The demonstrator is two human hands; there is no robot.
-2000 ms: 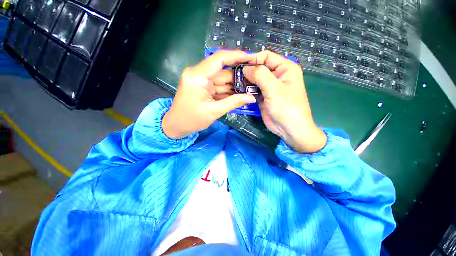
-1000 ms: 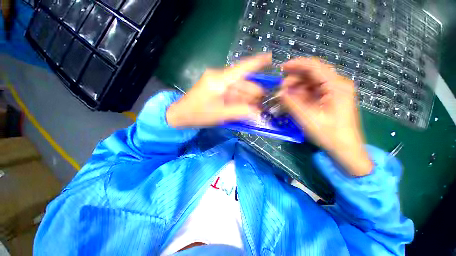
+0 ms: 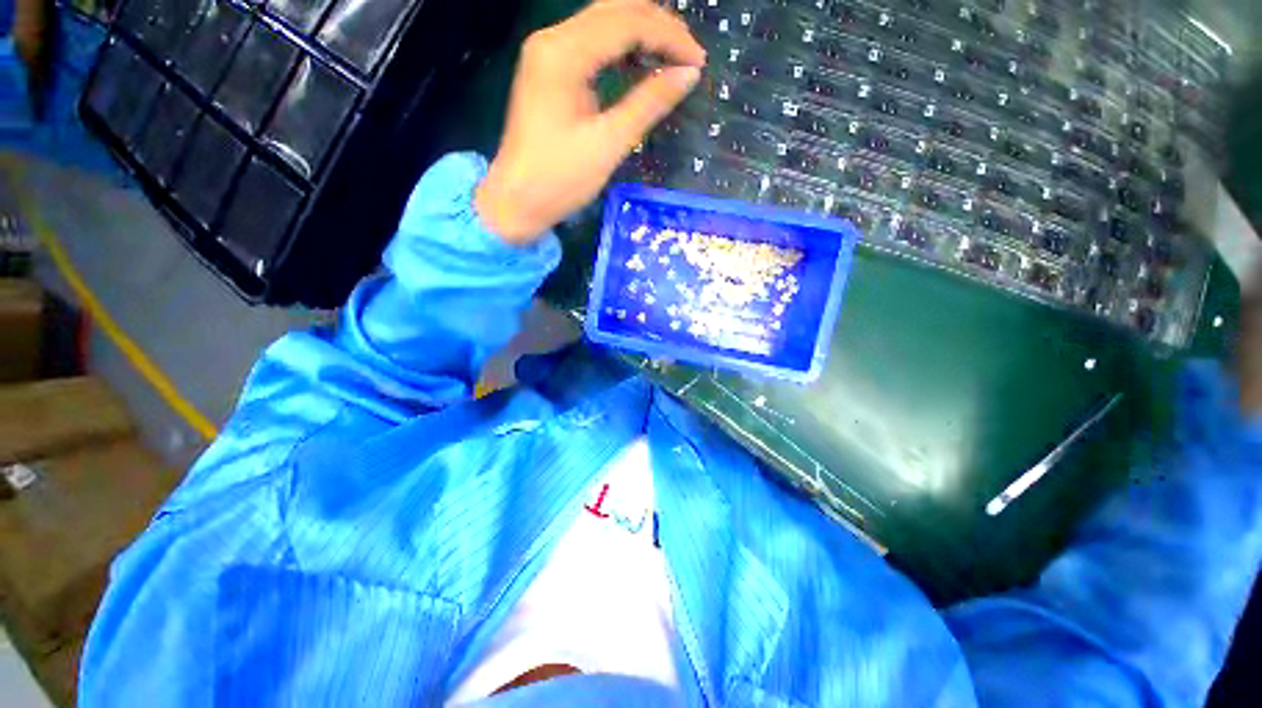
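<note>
The blue parts bin [image 3: 602, 284] lies in front of me, with small pale gold and cream parts [image 3: 720, 284] heaped in it. My left hand [image 3: 568, 132] is above the bin's left side, at the clear tray's near-left corner. Its thumb and index fingertips come close together; whether something tiny is between them cannot be told. My right hand [image 3: 1251, 339] is at the right edge, dark, blurred and mostly cut off; its sleeve reaches out that way. The black housing is not visible. The clear blister tray [image 3: 941, 152] holds rows of small dark parts.
White tweezers [image 3: 1052, 457] lie on the green bench [image 3: 913, 374], right of the bin. Black blister trays [image 3: 235, 125] stand at the upper left. Clear plastic edging [image 3: 775, 443] runs along the bench's near edge. Cardboard boxes [image 3: 69, 457] are on the floor at the left.
My hands have parted: the left moved up and left, the right far out to the right edge. The blue bin, earlier partly covered, is now in full view. The black housing has gone from sight.
</note>
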